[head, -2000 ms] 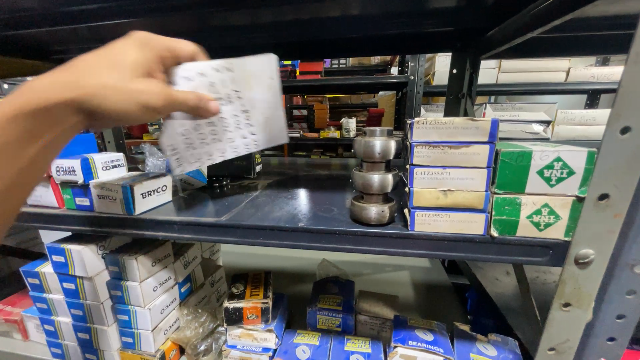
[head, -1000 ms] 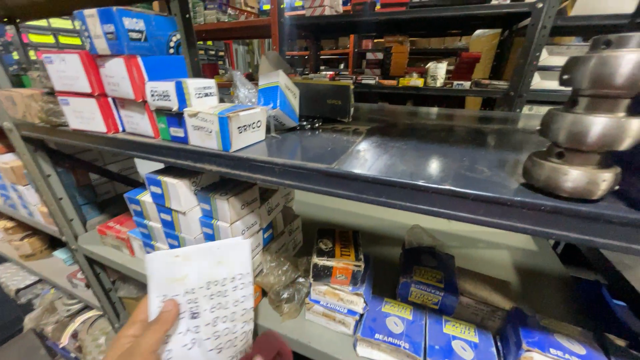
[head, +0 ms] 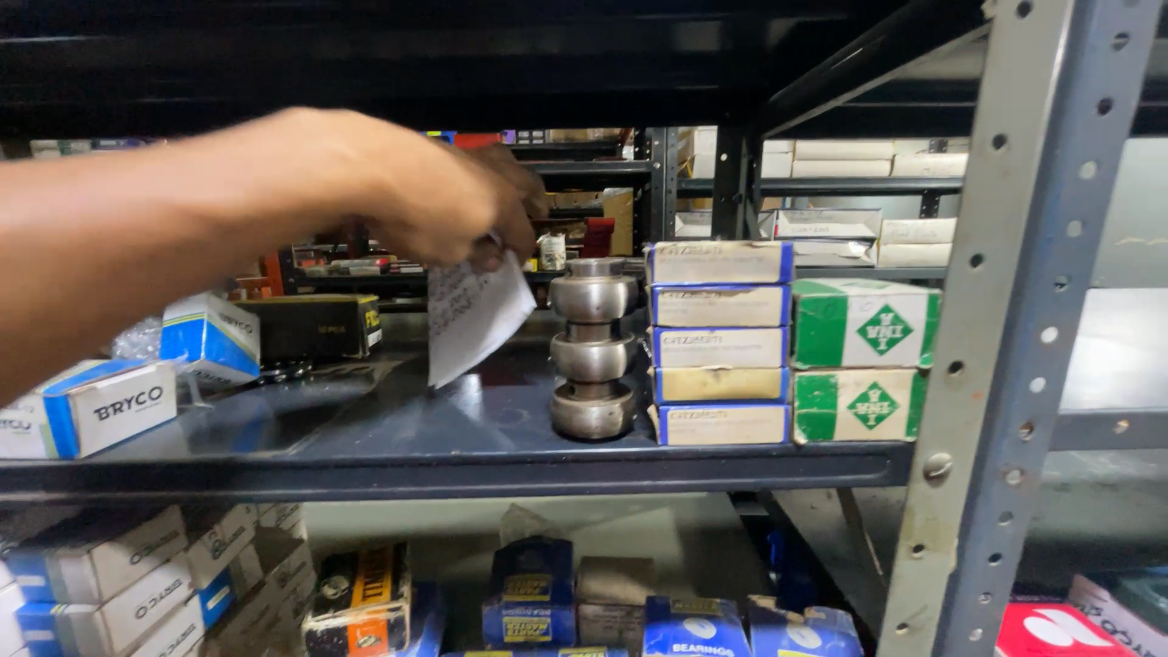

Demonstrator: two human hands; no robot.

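My left hand (head: 456,205) reaches in from the left, somewhat blurred, over a dark metal shelf. Its fingers pinch a sheet of white paper (head: 474,319) with handwriting, which hangs down and is slightly bent. Just right of the paper stands a column of steel insert bearings (head: 593,351), one on top of another. Beside them are stacked flat white-and-blue boxes (head: 721,349) and green-and-white INA boxes (head: 867,406). My right hand is not in view.
A perforated steel upright (head: 967,365) stands at the right. Bryco boxes (head: 128,406) and a black box (head: 315,324) lie on the shelf at left. The shelf's front lip (head: 456,474) runs across above stacked Bryco boxes (head: 137,593), a Timken box (head: 360,602) and blue bearing boxes (head: 693,628).
The view has swung back right since one second ago. My left hand, low in front of the lower shelf then, is now raised above the upper shelf, still with the paper.
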